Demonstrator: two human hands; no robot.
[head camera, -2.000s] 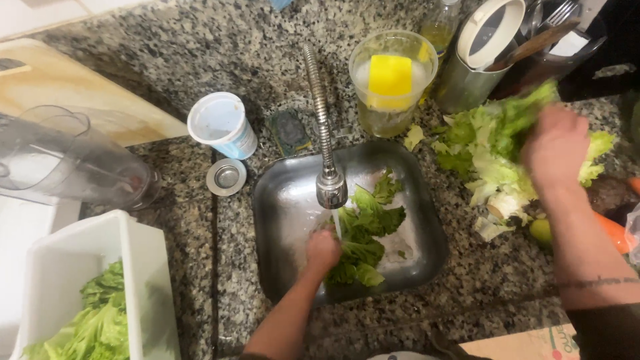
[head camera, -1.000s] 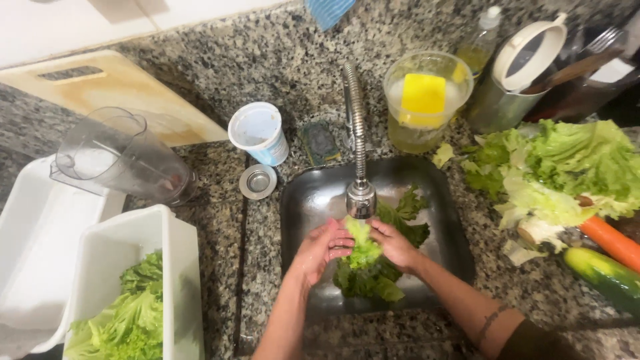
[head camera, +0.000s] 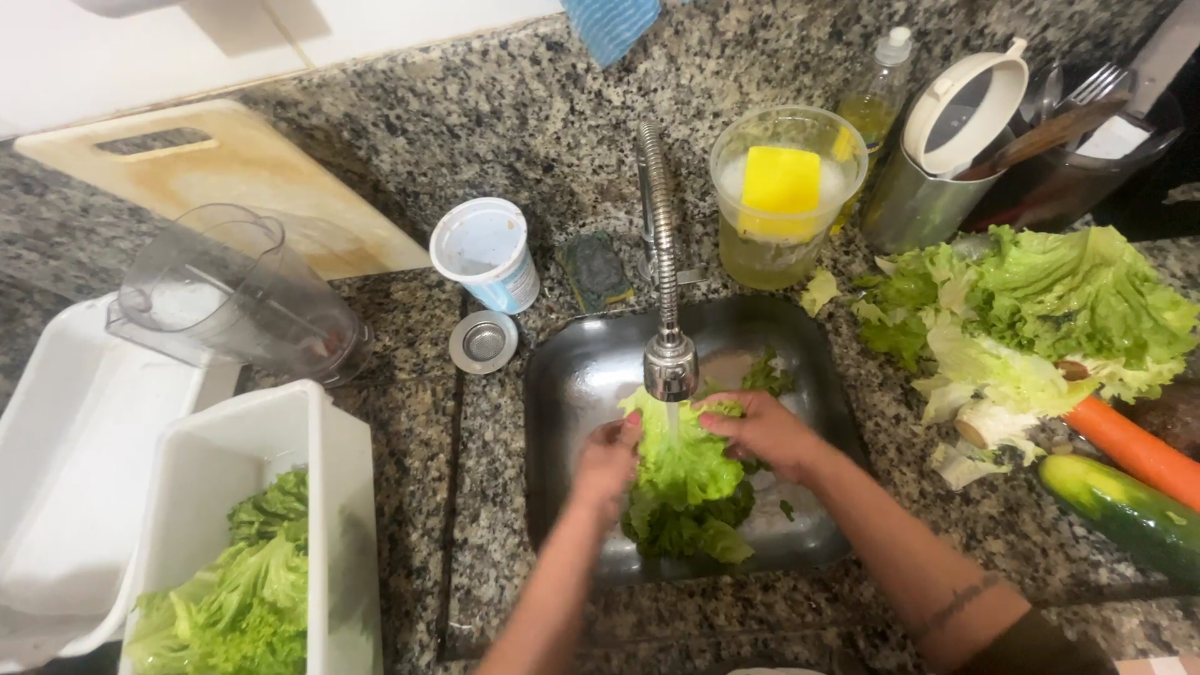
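Note:
Over the stainless steel sink (head camera: 572, 394), both my hands hold a light green lettuce leaf (head camera: 689, 459) by its edges. My left hand (head camera: 607, 461) grips its left side, and my right hand (head camera: 764, 431) its upper right side. Water from the spring-neck faucet (head camera: 670, 366) runs onto the leaf. Darker lettuce leaves (head camera: 689, 530) lie in the sink beneath it, partly hidden. More lettuce (head camera: 1078, 300) is piled on the counter at the right. A white rectangular bin (head camera: 347, 525) at the lower left holds further lettuce leaves (head camera: 244, 600).
Left of the sink are a sink strainer (head camera: 483, 342), a plastic tub (head camera: 487, 253), a clear pitcher (head camera: 244, 300), a white tray (head camera: 75, 487) and a cutting board (head camera: 281, 197). Behind stand a sponge (head camera: 597, 272) and a container of liquid (head camera: 783, 225). A carrot (head camera: 1134, 450) and cucumber (head camera: 1125, 506) lie right.
My right hand has come from the lettuce pile to the sink, where both hands took a leaf. Since one second ago, the leaf is spread wider under the water and my hands are farther apart.

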